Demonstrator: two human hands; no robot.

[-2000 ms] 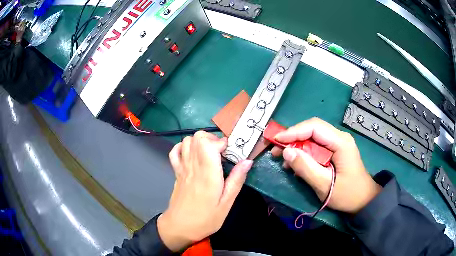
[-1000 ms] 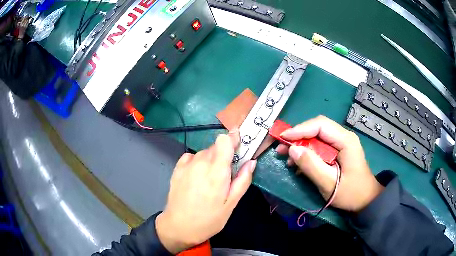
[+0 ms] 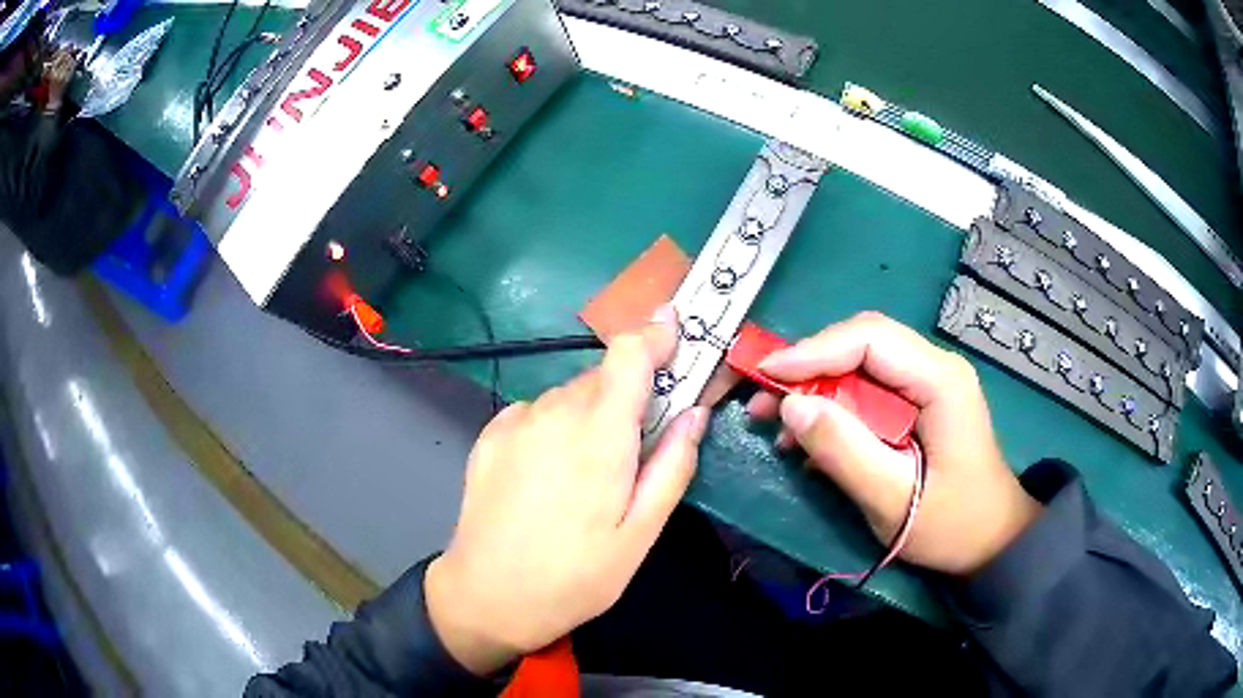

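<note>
A grey contact strip [image 3: 754, 232] with a row of round metal studs lies slanted across an orange-brown plate [image 3: 637, 289]. My left hand [image 3: 562, 488] grips the strip's near end between thumb and fingers and covers part of it. My right hand [image 3: 911, 443] holds a flat red handpiece [image 3: 868, 405] like a pen. Its tip is at the strip's right edge, near a stud in the lower half; whether it touches the stud is unclear. A thin wire loops down from the handpiece.
A control box [image 3: 395, 184] with red switches stands at the left, a black cable [image 3: 504, 351] running to the plate. Several strips [image 3: 1056, 357] lie at the right by a white rail [image 3: 682, 89]. Another strip lies on the dark green belt. A person's sleeve [image 3: 62, 184] shows at the far left.
The strip has shifted towards me along its length under the handpiece. My left hand's fingers have moved up along its left edge. The right hand has barely moved. The strip on the belt has slid right.
</note>
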